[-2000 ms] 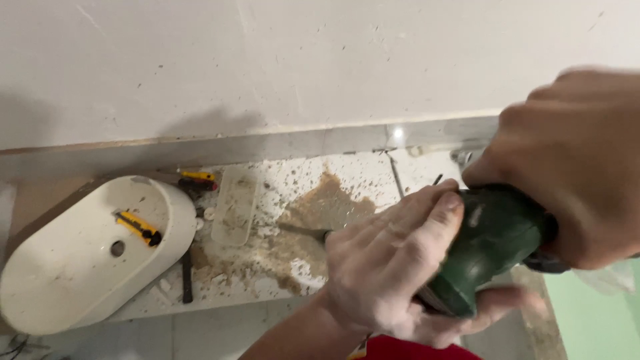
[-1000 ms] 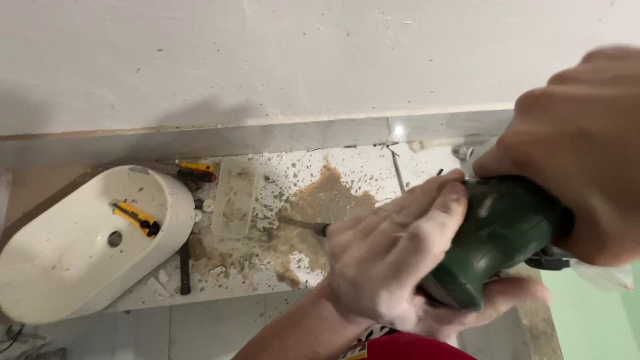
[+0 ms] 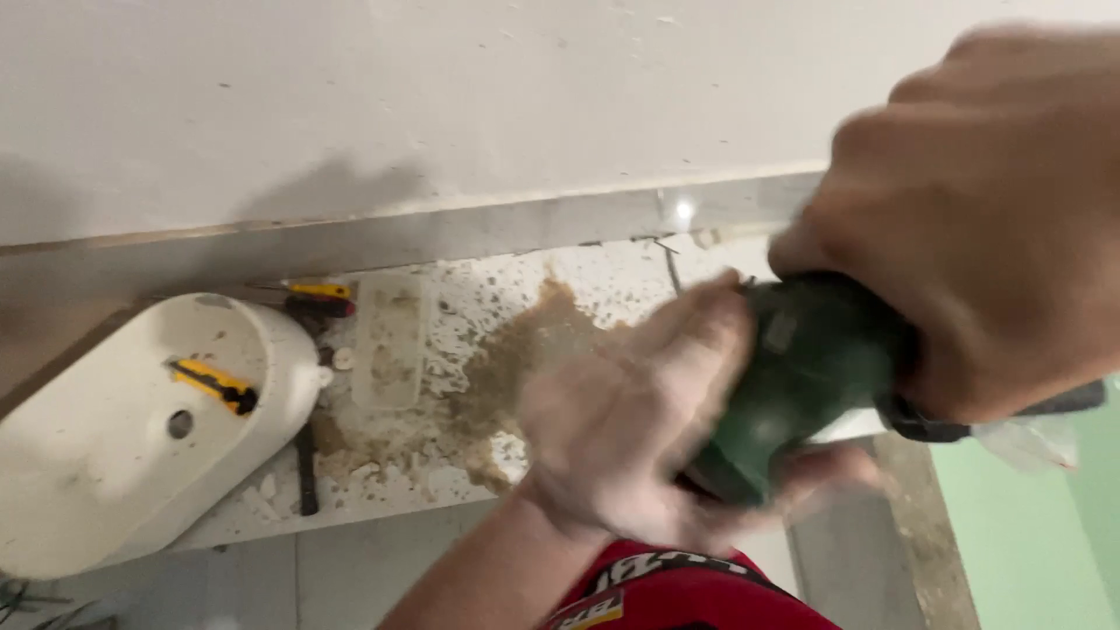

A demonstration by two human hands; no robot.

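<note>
A dark green object, seemingly a power tool's body (image 3: 787,376), is held between both hands at the right of the view. My left hand (image 3: 639,420), dusty and blurred, grips it from the left and below. The fist of my right hand (image 3: 989,219) closes around its upper right end. Whatever the tool's far end touches is hidden by the hands. Beyond my left hand lies the white countertop (image 3: 472,306), spattered with wet brown dirt.
A white oval basin (image 3: 96,472) on the left holds a yellow utility knife (image 3: 213,385). Near it lie screwdrivers (image 3: 319,304), a translucent plastic container lid or tray (image 3: 389,341) and a black handle (image 3: 306,468). A wall with a grey tile strip (image 3: 525,229) runs behind.
Both hands keep their hold on the green object throughout. The basin, knife and tools lie as before; the view has shifted slightly.
</note>
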